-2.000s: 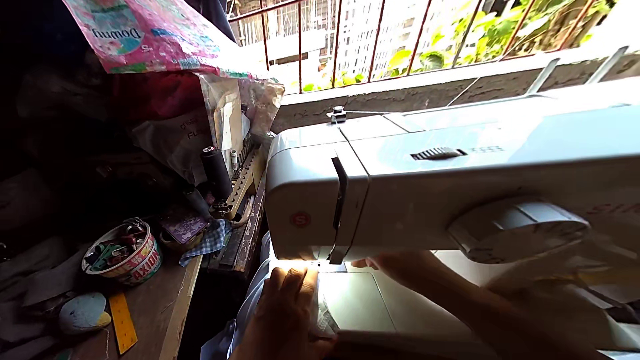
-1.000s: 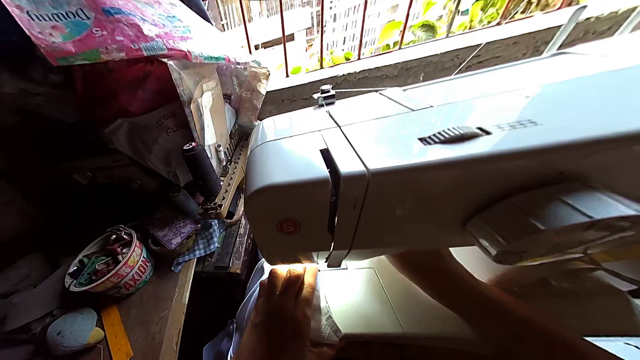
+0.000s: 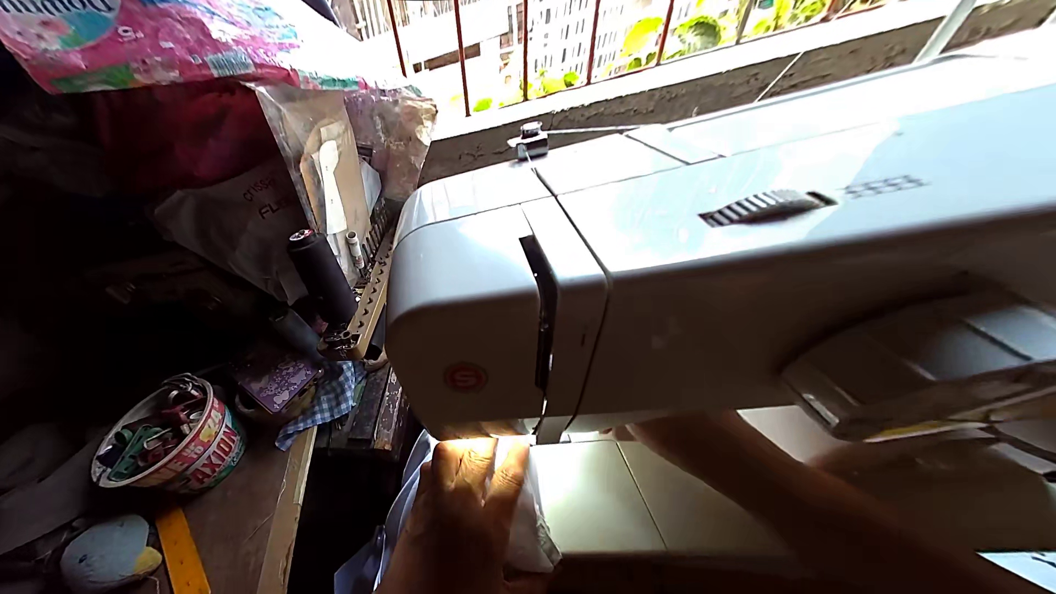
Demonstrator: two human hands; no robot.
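Observation:
A white Singer sewing machine (image 3: 495,289) fills the middle and right, its lamp lighting the bed (image 3: 586,495). My left hand (image 3: 466,503) lies on pale fabric (image 3: 532,528) just below the needle area, fingers bent and pressing it at the left end of the bed. More of the light cloth hangs down left of that hand. My right hand (image 3: 652,429) reaches in under the machine's arm from the right, behind the needle area; its fingers are mostly hidden by the machine, so what they touch cannot be told.
On the left, a wooden table edge (image 3: 289,511) bears a tub of small items (image 3: 219,454), an orange ruler (image 3: 181,549) and a stuffed toy (image 3: 107,549). A black thread cone (image 3: 320,276) stands behind, below plastic bags (image 3: 206,49). A barred window lies beyond a concrete ledge (image 3: 660,95).
Between the earliest frame and now, the view has shifted closer to the machine. My left hand stays on the fabric by the needle area, and my right hand's fingers have become more hidden behind the machine.

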